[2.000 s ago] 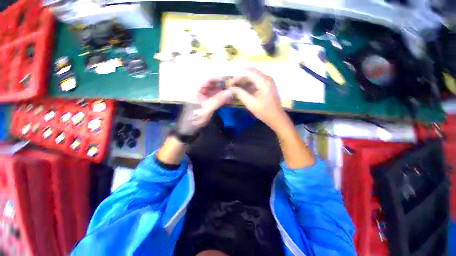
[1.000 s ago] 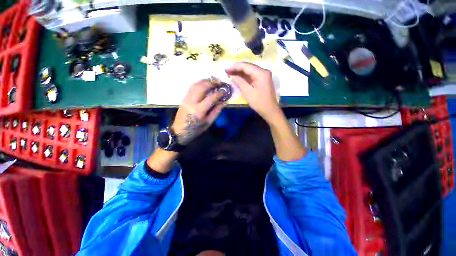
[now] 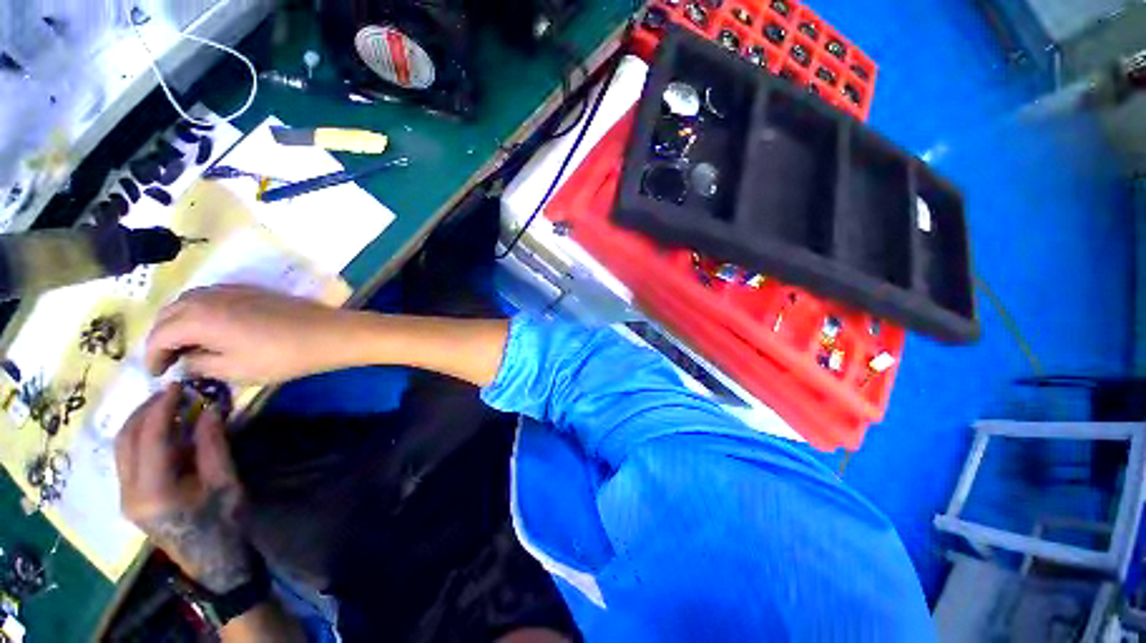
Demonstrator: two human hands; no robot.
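My left hand (image 3: 182, 484), with a dark band at the wrist, holds a small round dark watch case (image 3: 207, 396) between its fingertips near the paper's front edge. My right hand (image 3: 239, 333) is just above it, palm down, fingers curled. Its fingertips are partly hidden, and I cannot tell if they hold anything. Small dark assemblies (image 3: 103, 334) lie on the cream paper (image 3: 239, 251). The hanging screwdriver (image 3: 88, 258) points right over the paper. Tweezers (image 3: 337, 180) and a yellow-handled tool (image 3: 349, 140) lie on white paper.
A black compartment tray (image 3: 804, 189) with round parts sits on red trays (image 3: 754, 352) to the right. Another red tray (image 3: 804, 50) is behind. A black fan (image 3: 400, 57) stands on the green bench. Blue floor (image 3: 1018, 251) and a pale metal frame (image 3: 1043, 496) are at the far right.
The view has turned to the right, so the bench is now at the left and the right-hand trays and floor show. The hands stay close together, the round case still in the left.
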